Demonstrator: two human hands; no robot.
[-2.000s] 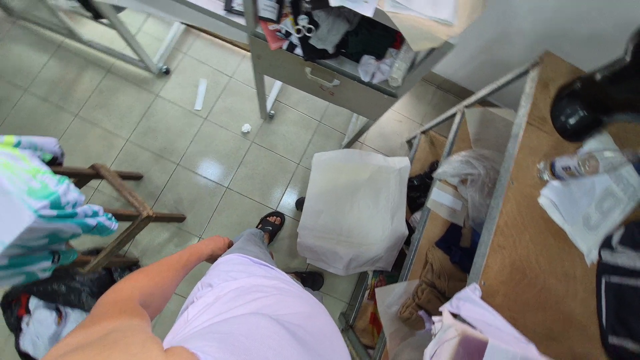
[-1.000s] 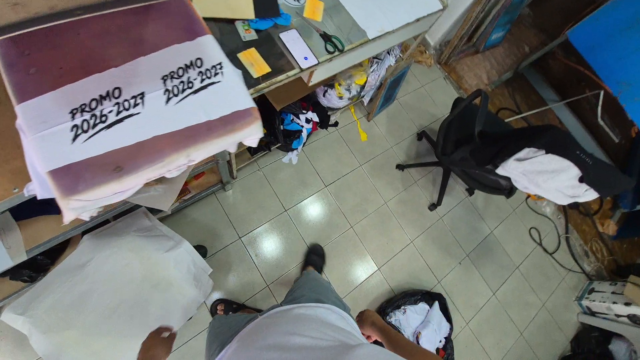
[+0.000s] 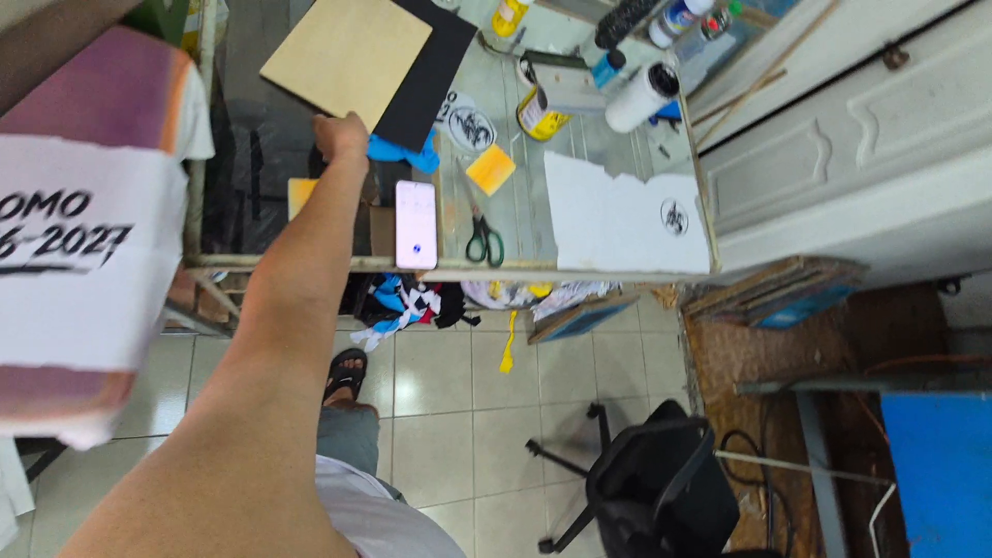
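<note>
My left hand reaches over the worktable at the near edge of a cream rectangular board, fingers curled; whether they grip it is unclear. The board lies partly over a black sheet. Blue cloth is just right of the hand. Nearer me are a phone, green-handled scissors and a yellow-orange square; another yellow square is partly behind my forearm. White paper with a small black print lies to the right. My right hand is out of view.
A printed white cloth lies over a mauve surface at left. Bottles, including a white one, and a yellow container stand at the table's back right. Below are cloth scraps, a framed panel and a black chair.
The view has swung right and closer to the worktable. My left hand, low beside the white sheet one second ago, is now extended over the table. My right hand has left the view.
</note>
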